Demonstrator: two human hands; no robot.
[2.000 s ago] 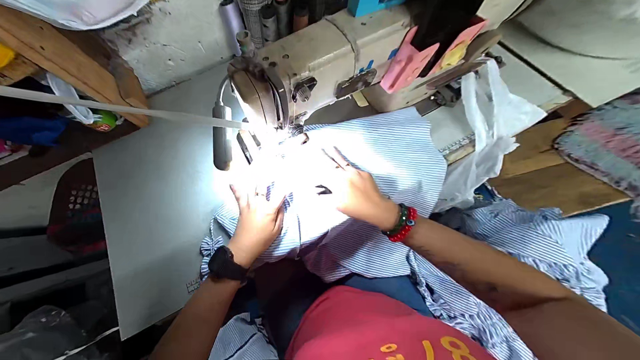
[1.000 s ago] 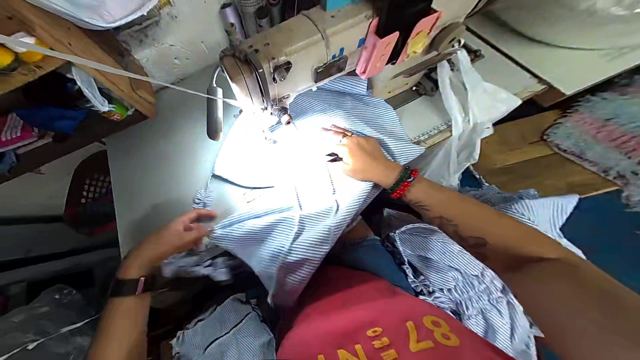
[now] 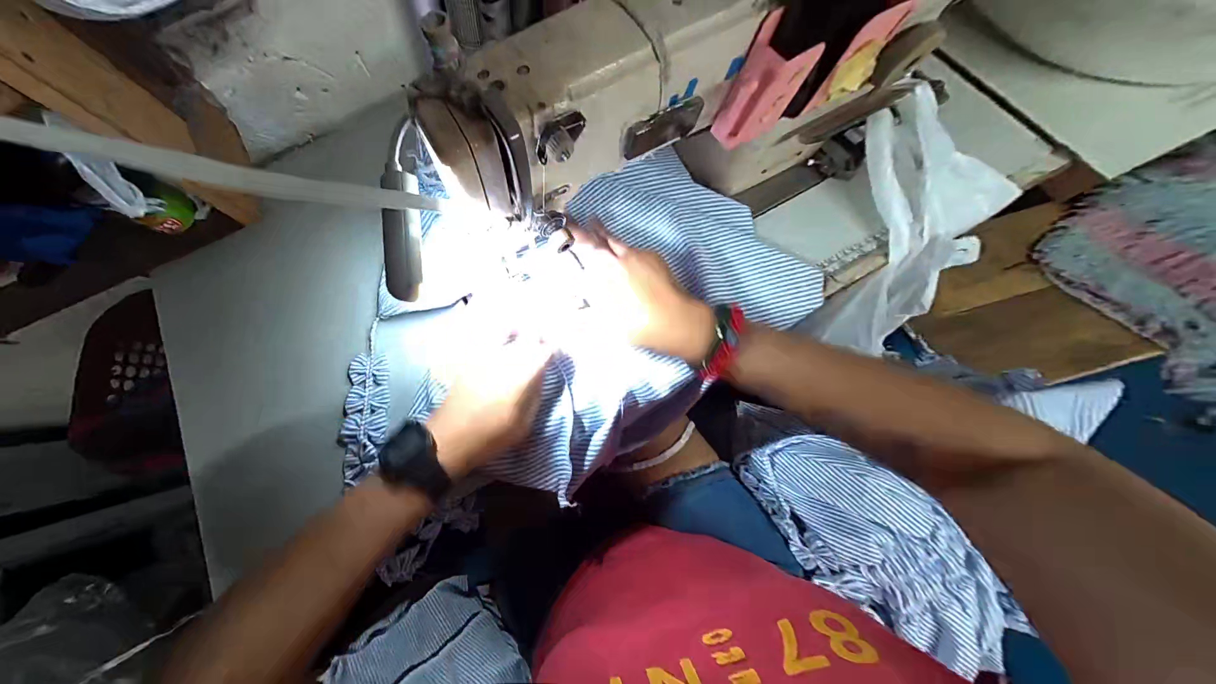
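A blue-and-white striped fabric piece [image 3: 703, 237] lies under the head of a sewing machine [image 3: 598, 76], spreading to both sides of the needle. Close to the presser foot [image 3: 546, 228], my right hand [image 3: 646, 294] rests on the fabric; the lamp's glare washes out its fingertips. Nearer my body, my left hand [image 3: 494, 389] touches the same fabric, its fingers also lost in the glare, so I cannot tell whether they pinch the cloth. A gathered striped ruffle [image 3: 366, 408] hangs at the left, beside my watch.
A white plastic bag [image 3: 907, 228] hangs at the right of the machine. More ruffled striped fabric [image 3: 874, 522] lies by my lap. Pink holders [image 3: 765, 81] are fixed to the machine. A pale strap [image 3: 209, 171] crosses the upper left, above the grey table [image 3: 256, 380].
My left hand has moved from the fabric's left edge in toward the machine's needle area. The fabric near my lap is now bunched between my hands.
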